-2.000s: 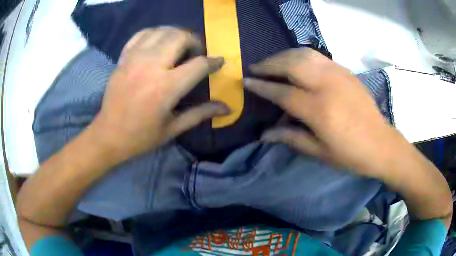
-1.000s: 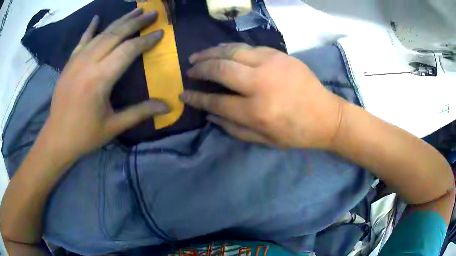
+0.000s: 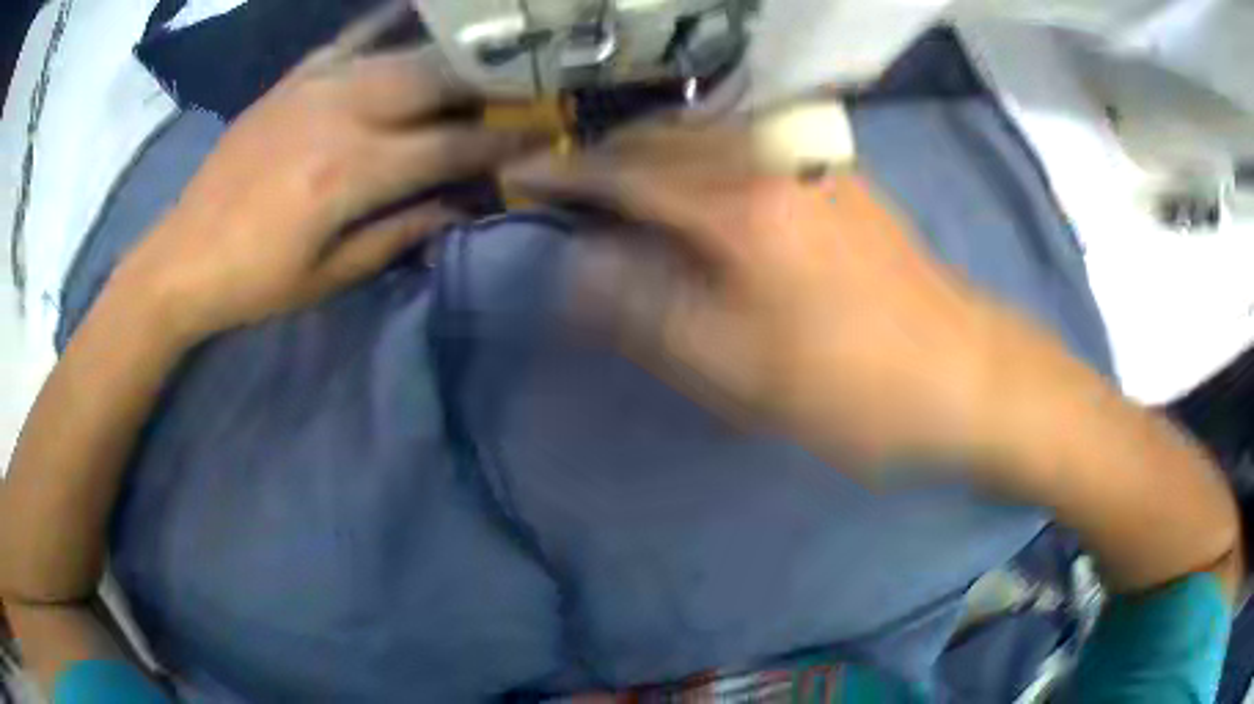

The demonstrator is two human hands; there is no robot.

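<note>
The blue-grey trousers [image 3: 743, 536] spread over the table edge and lap, with a dark seam running down the middle. The yellow template [image 3: 528, 124] shows only in small parts between my fingers, under the machine head. My left hand [image 3: 310, 193] lies flat on the cloth left of the template, fingertips at its edge. My right hand [image 3: 825, 303] is blurred, its fingers reaching to the template's right side. The needle area [image 3: 564, 55] is just beyond my fingertips. Most of the dark panel [image 3: 227, 62] is hidden by my hands.
The cream machine head [image 3: 811, 41] stands at the top centre. A cream knob [image 3: 805, 138] shows above my right hand. The white table [image 3: 1155, 289] shows at the right, with metal parts on it. Garments [image 3: 1018, 605] lie at the lower right.
The cloth and template have moved forward under the machine head, so the needle area now shows. More blue-grey cloth covers the front. My right hand is lower and blurred.
</note>
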